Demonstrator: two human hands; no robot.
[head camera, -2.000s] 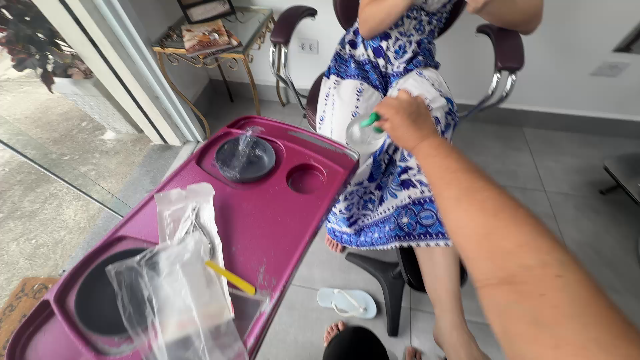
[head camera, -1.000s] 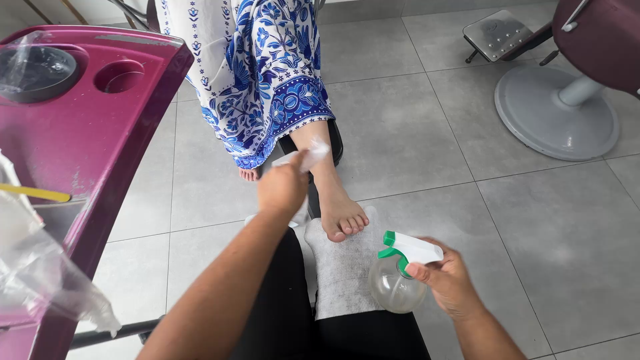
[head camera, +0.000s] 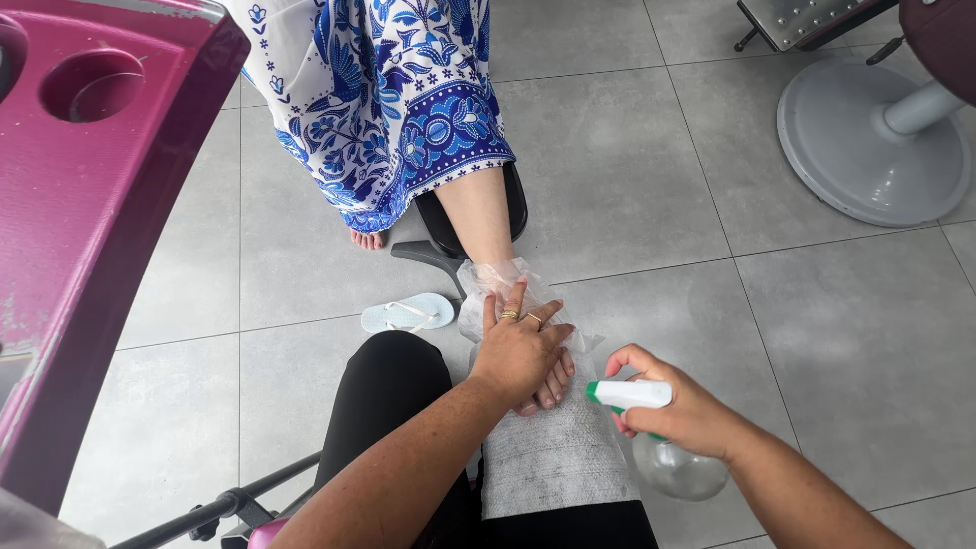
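Note:
A person's bare foot (head camera: 550, 390) rests on a whitish disposable towel (head camera: 553, 465) laid over my thigh. My left hand (head camera: 522, 335), with rings on it, lies spread over the top of that foot, on a thin translucent plastic sheet or bag (head camera: 476, 293) bunched about the ankle. In my right hand (head camera: 671, 404) is a clear spray bottle (head camera: 679, 469) with a white and green trigger head, held right of the foot, its nozzle facing the toes. The palm side of my left hand is hidden.
A magenta tray (head camera: 99, 175) with a round recess fills the upper left. The person's blue and white patterned skirt (head camera: 396, 114) hangs above a black footrest (head camera: 516, 206). A pale flip-flop (head camera: 409, 313) lies on the tiled floor. A round grey chair base (head camera: 873, 145) stands at upper right.
My left hand, earlier raised beside the person's shin with something whitish in it, is now down on the foot. The plastic now lies around the ankle. The spray bottle remains in my right hand.

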